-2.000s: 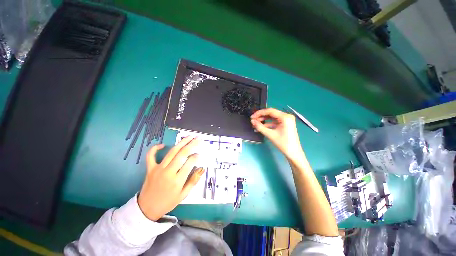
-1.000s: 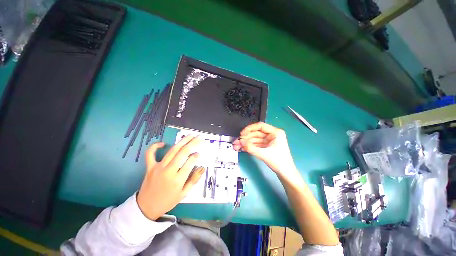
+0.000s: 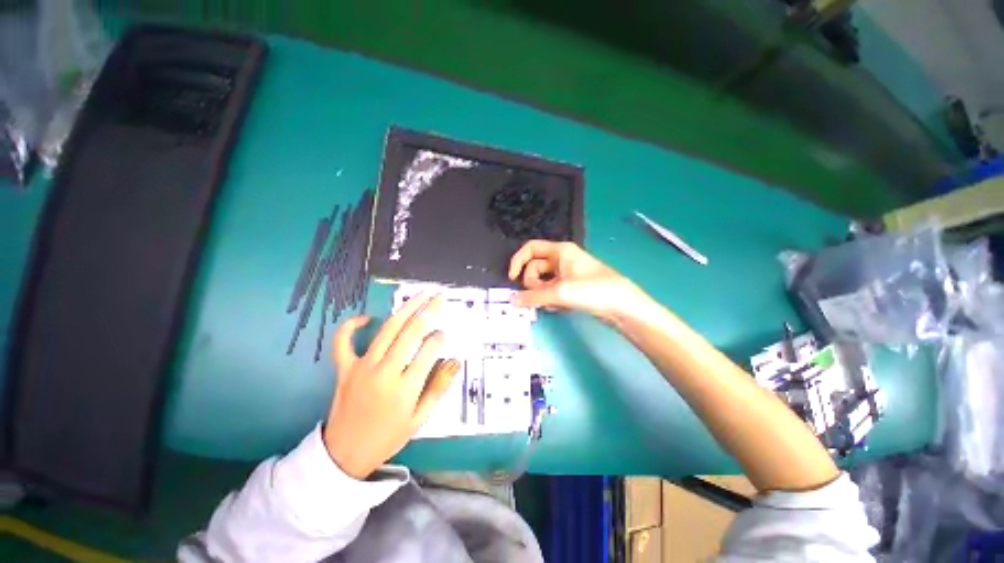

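A white fixture plate (image 3: 504, 385) with dark slots and marks lies in front of me. My left hand (image 3: 388, 385) rests on its left part with the fingers spread. My right hand (image 3: 559, 277) is at the plate's upper right edge, thumb and fingers curled close together; whether a small part is between them cannot be seen. A black square tray (image 3: 451, 236) stands directly behind the plate. It holds tiny bright parts (image 3: 408, 196) along its left and top edge and a pile of small black parts (image 3: 522, 209) at its right. A small dark-blue clamp (image 3: 538, 394) sits at the plate's right edge.
Thin black strips (image 3: 330, 264) lie left of the square tray. A long black tray (image 3: 116, 275) is at the far left. Silver tweezers (image 3: 672, 239) lie right of the square tray. A second fixture (image 3: 820, 385) and clear plastic bags (image 3: 897, 291) are at the right. A dark-green divider runs behind.
My right hand has moved from the square tray's right side to the plate's upper right edge, its forearm now slanting more. My left hand stays on the plate. The camera view has shifted slightly.
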